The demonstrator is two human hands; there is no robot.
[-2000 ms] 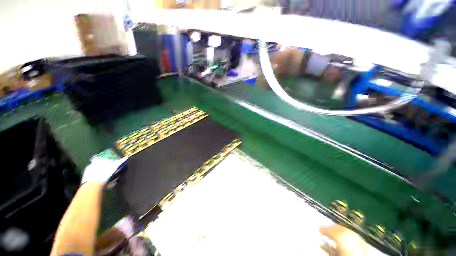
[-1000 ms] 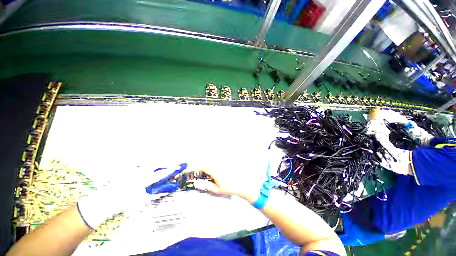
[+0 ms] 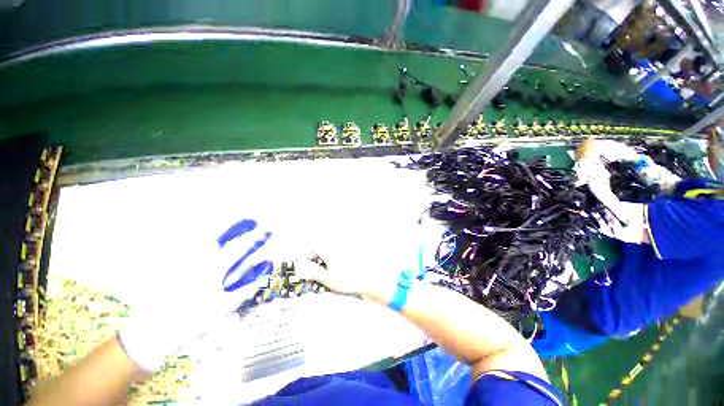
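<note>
A small populated circuit board block [image 3: 287,282], dark with yellowish parts, is between my two hands over the white bench. My right hand [image 3: 327,274], with a blue wrist strap, grips its right end. My left hand [image 3: 242,266], in a white glove with blue fingers, is at its left side. Its fingers are spread and one lies along the board's edge. Glare washes out much of both hands, so the left hand's hold on the board is unclear. A grey ridged plate [image 3: 271,347] lies just below the board.
Break-off strips [image 3: 79,321] heap at the left, beside a board panel [image 3: 36,238] and black sheet [image 3: 14,190]. Small boards [image 3: 403,130] line the green conveyor [image 3: 198,103]. Black cables [image 3: 508,222] heap at the right, near a coworker's gloved hands [image 3: 607,190]. A metal post [image 3: 500,75] slants overhead.
The view has swung from the black sheet to the bench's right part. Since one second ago, the left glove's blue fingers have spread apart, and the board shows more between the hands.
</note>
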